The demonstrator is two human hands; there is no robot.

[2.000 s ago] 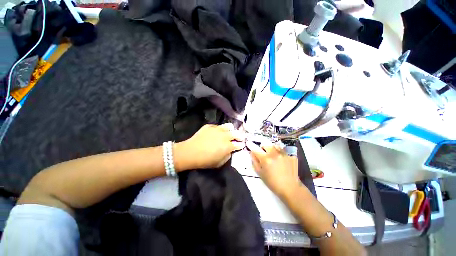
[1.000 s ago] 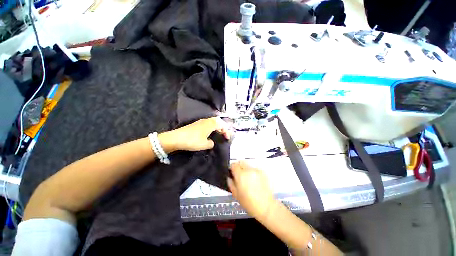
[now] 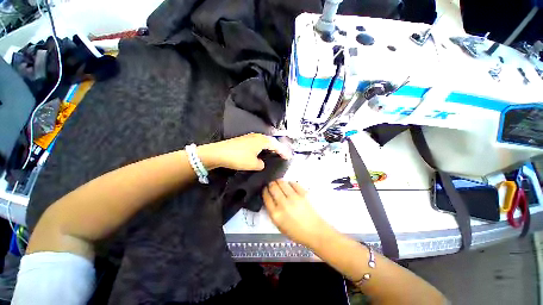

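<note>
Large dark mottled cloth (image 3: 137, 113) covers the left side of the table and hangs over the front edge. My left hand (image 3: 244, 152) presses and pinches a smoother dark folded edge (image 3: 268, 174) just left of the presser foot (image 3: 309, 143). My right hand (image 3: 289, 205) holds the lower border of that fold, nearer the front edge; its fingertips are partly hidden at the cloth. The white sewing machine (image 3: 357, 71) with a blue stripe stands at the right. A narrow dark strip (image 3: 372, 199) runs from right of the needle over the front edge.
Thread snips (image 3: 360, 180) lie below the machine arm. A second dark strip (image 3: 443, 179) crosses a smartphone (image 3: 467, 198). Orange scissors handles (image 3: 507, 195) and red ones lie at far right. A ruler strip (image 3: 274, 250) lines the front edge. Dark scraps (image 3: 53, 65) lie at far left.
My right hand has left the needle area and moved toward the table front, now at the cloth fold. The folded edge has shifted left, uncovering the snips and narrow strip. The view has also shifted.
</note>
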